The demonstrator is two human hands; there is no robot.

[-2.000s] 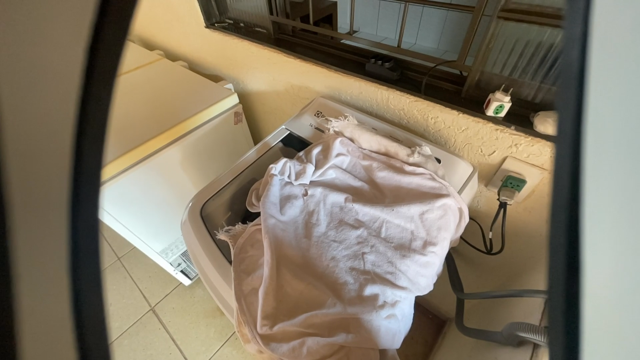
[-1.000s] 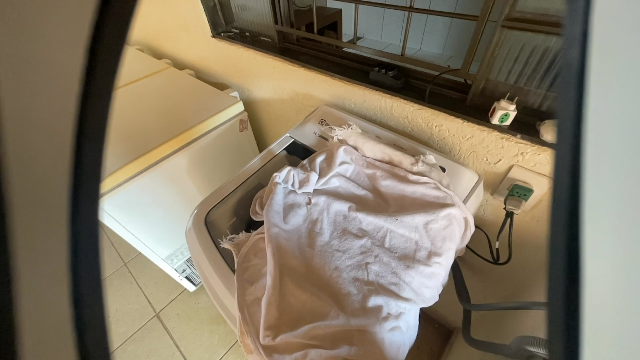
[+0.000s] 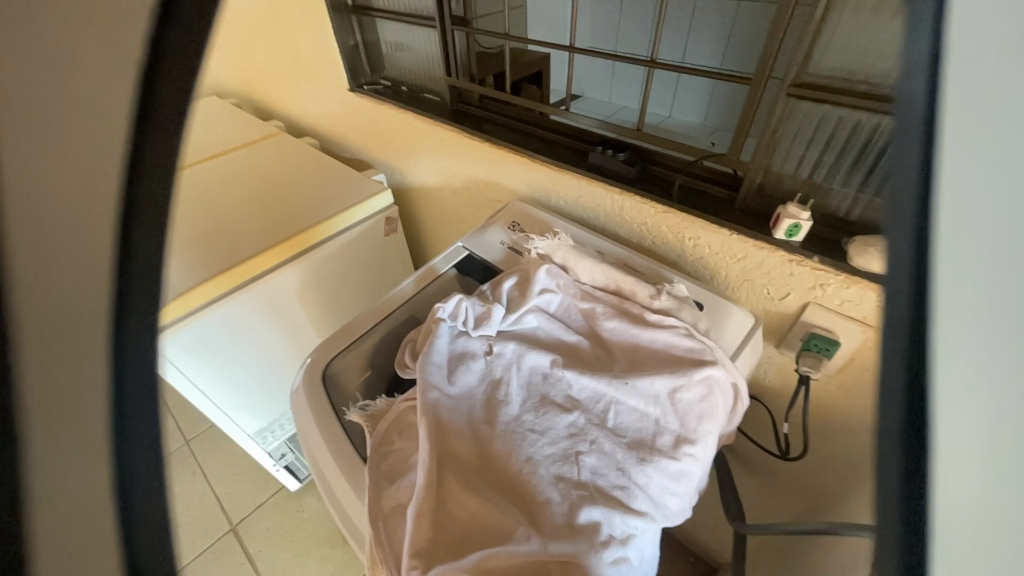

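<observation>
A crumpled pale pink-white cloth (image 3: 552,400) lies draped over the top of a white top-loading washing machine (image 3: 320,416) and hangs down past its front. Frayed edges show at the cloth's left side and near the control panel (image 3: 512,228). To the cloth's left, part of the machine's dark lid (image 3: 360,364) is visible; the cloth covers the rest. Neither my left hand nor my right hand appears in the view, so what they hold or touch cannot be seen.
A white chest freezer (image 3: 272,320) stands left on the tiled floor (image 3: 240,512). Behind the washer, a textured wall holds an outlet with a green-faced plug adapter (image 3: 819,346) and cords. Another adapter (image 3: 792,220) sits on the window sill. A grey hose (image 3: 800,529) runs at lower right.
</observation>
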